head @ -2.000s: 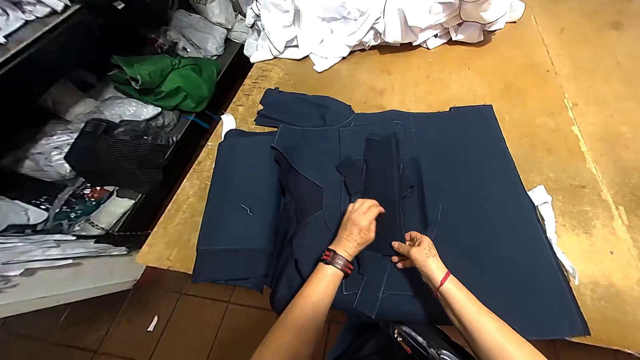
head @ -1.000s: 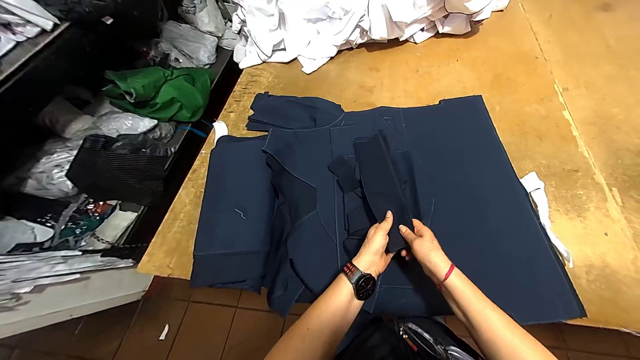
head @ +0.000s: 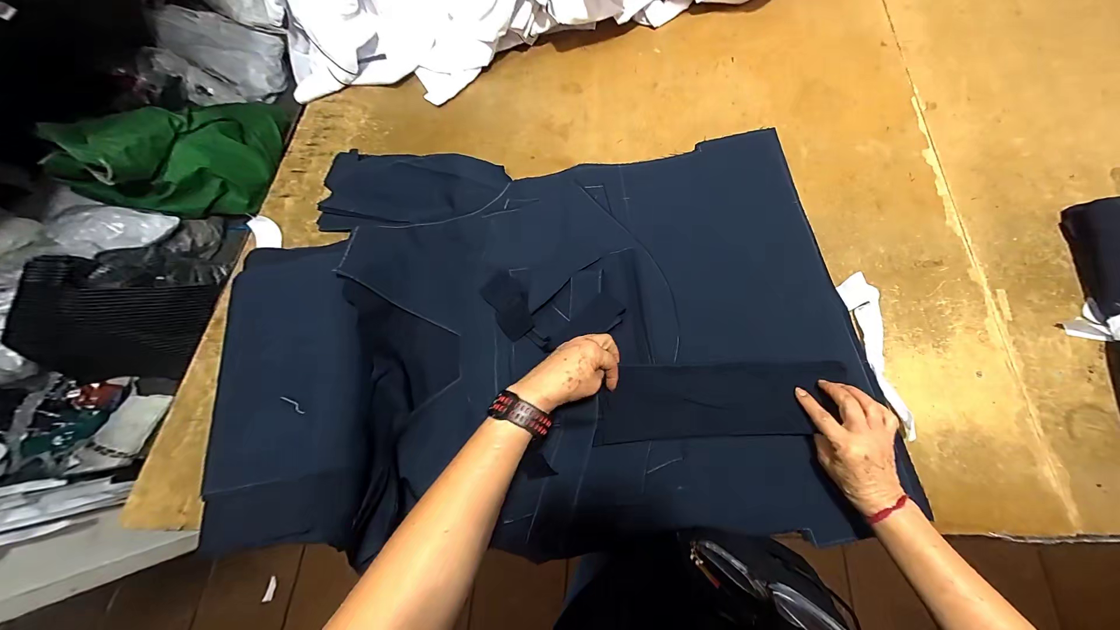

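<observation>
A long strip of dark navy fabric [head: 717, 402] lies crosswise over a stack of cut navy fabric pieces [head: 735, 254] marked with pale chalk lines. My left hand [head: 573, 372], with a watch strap at the wrist, pinches the strip's left end. Near its right end rests my right hand [head: 857, 442], fingers spread and fingertips on the strip; a red cord circles that wrist. Small dark fabric pieces [head: 507, 302] lie just above my left hand. A folded navy bundle [head: 280, 385] sits to the left, with a short pale thread on it.
White fabric [head: 472, 35] is heaped at the table's far edge. White strips [head: 866, 324] stick out beside the stack. A dark bundle [head: 1094, 254] lies far right on the wooden table [head: 962, 350]. Shelves at left hold a green cloth [head: 175, 157] and plastic bags [head: 210, 52].
The dark strip, which lay lengthwise away from me, now lies crosswise. My hands, close together before, have moved apart to its two ends.
</observation>
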